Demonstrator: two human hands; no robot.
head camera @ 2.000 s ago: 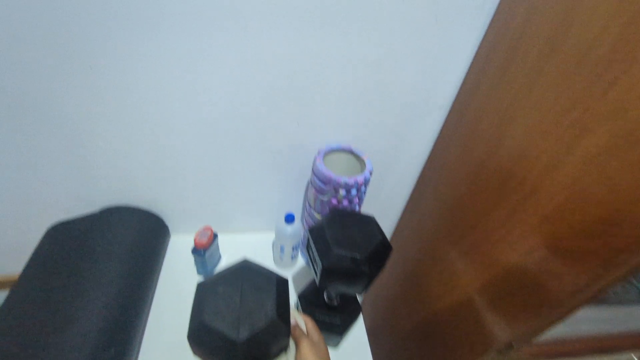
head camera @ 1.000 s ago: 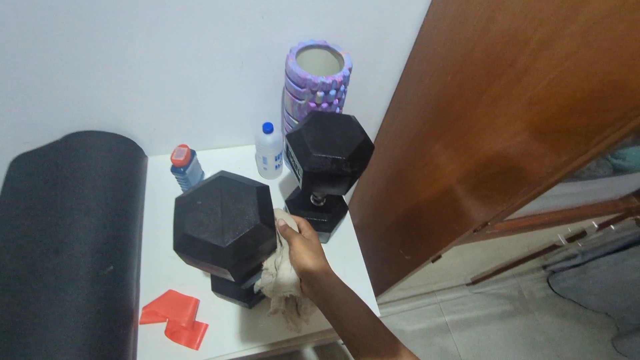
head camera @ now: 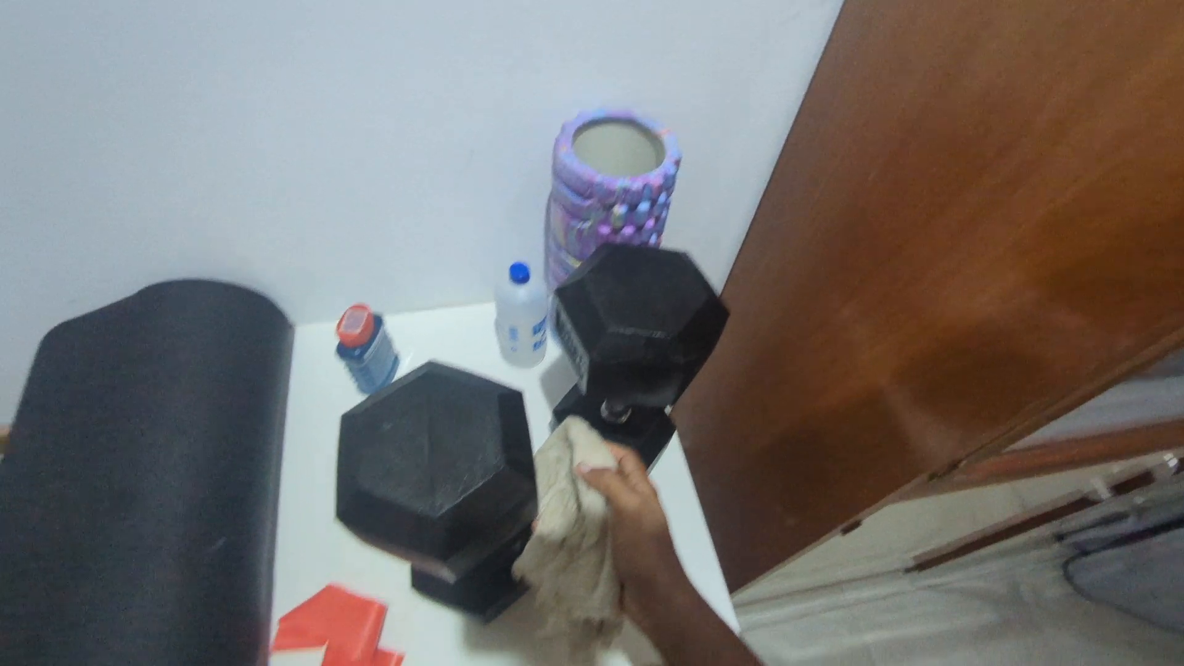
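Note:
My right hand (head camera: 634,504) grips a beige cloth (head camera: 575,527), which hangs down against the right side of a black hex dumbbell (head camera: 430,462). That dumbbell stands on end on a white table. Just beyond the hand, a second black hex dumbbell (head camera: 643,319) also stands upright. My left hand does not show in the view. Behind the second dumbbell rises a purple textured foam roller (head camera: 610,194). To its left are a white plastic bottle with a blue cap (head camera: 522,319) and a blue bottle with a red cap (head camera: 367,351).
A rolled black exercise mat (head camera: 148,462) takes up the left side. A red elastic band (head camera: 338,624) lies on the white table (head camera: 310,499) near the front. A white wall runs behind, and a brown wooden door (head camera: 953,259) borders the right side.
The view has shifted, with the table sitting lower in it than one second ago. My right hand still holds the cloth beside the nearer dumbbell.

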